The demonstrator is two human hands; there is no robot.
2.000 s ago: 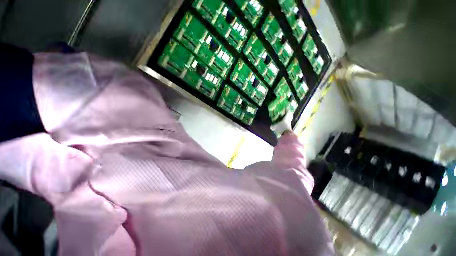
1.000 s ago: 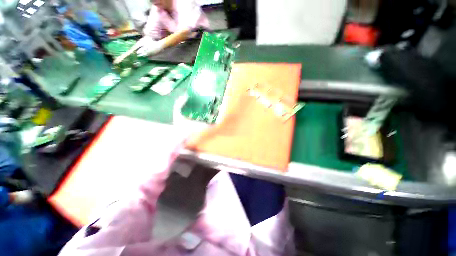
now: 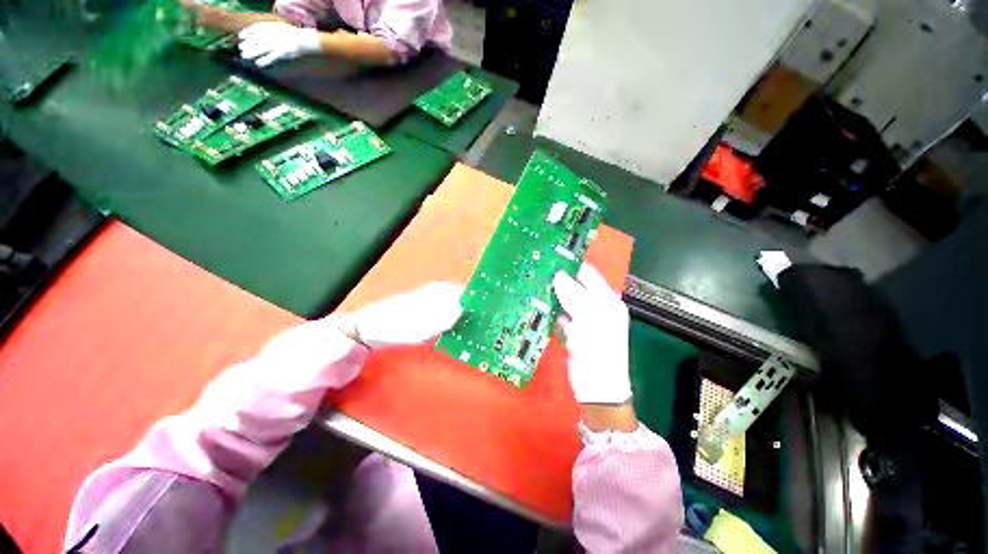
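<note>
A green circuit board (image 3: pixel 520 271) is held up over the red-orange mat (image 3: pixel 488 444), tilted, with its flatter face with small chips and white marks towards me. My left hand (image 3: pixel 412 316), in a white glove, grips its lower left edge. My right hand (image 3: pixel 596 335), also white-gloved, holds its right edge with thumb and fingers. The board hides part of the mat behind it.
Several circuit boards (image 3: pixel 325 160) lie on the green bench (image 3: pixel 271 238) beyond the mat. Another red-orange mat (image 3: pixel 141 325) lies at left. A coworker's gloved hand (image 3: pixel 280 43) is across the bench. The right recess holds a black box (image 3: pixel 702 444) under a perforated strip (image 3: pixel 748 406).
The view has swung from the board tray to the bench. The board, earlier raised in my left hand, is now lower and held in both hands. The pale template no longer shows on the mat.
</note>
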